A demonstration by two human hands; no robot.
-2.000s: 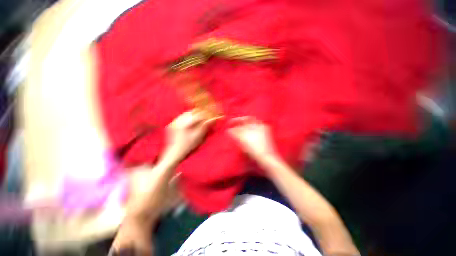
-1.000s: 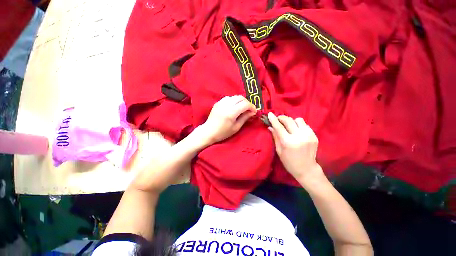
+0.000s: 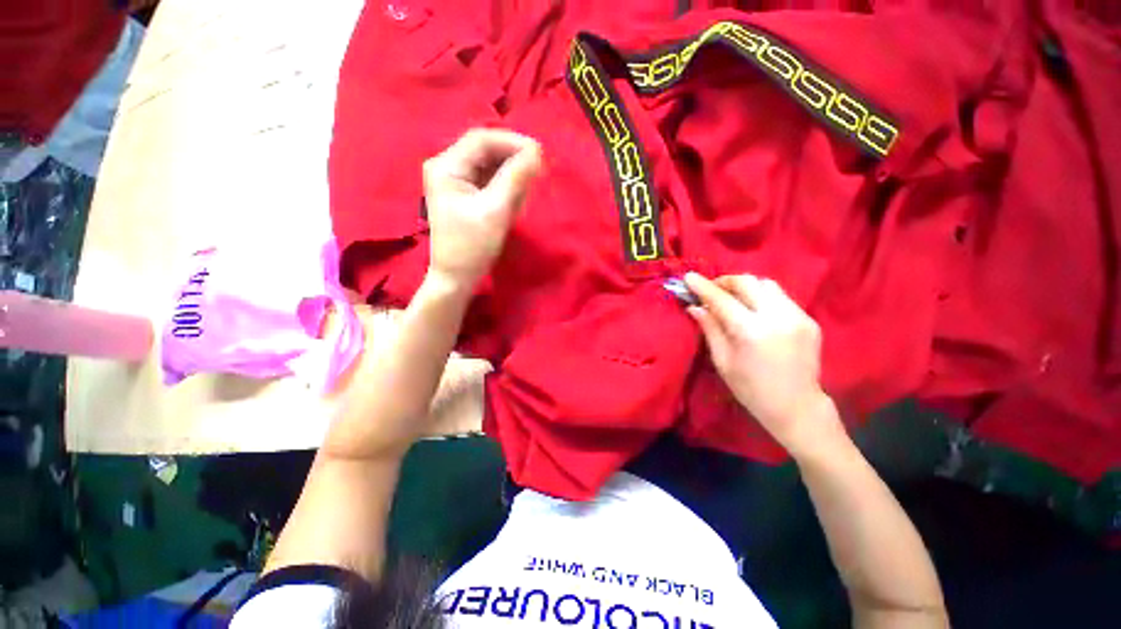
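A red garment (image 3: 590, 332) lies spread over the table and hangs over its front edge. A dark patterned tape (image 3: 618, 160) with a yellow chain-like motif runs down it and bends off to the right. My left hand (image 3: 477, 203) is raised above the garment, left of the tape, with thumb and fingertips pinched together; whether a thread is between them cannot be seen. My right hand (image 3: 756, 350) is just below the tape's lower end and holds small metallic snips (image 3: 679, 290), whose tip shows at the fingertips.
A pink plastic bag (image 3: 252, 332) and a pink cylinder (image 3: 74, 327) lie at the left on the pale wooden table (image 3: 184, 160), which has pencil-like marks. More red cloth (image 3: 1045, 246) covers the right side. The green floor (image 3: 184, 504) shows below the table edge.
My left hand has let go of the garment by the tape end and moved up and left. My right hand stays near the tape end, and more of the snips shows.
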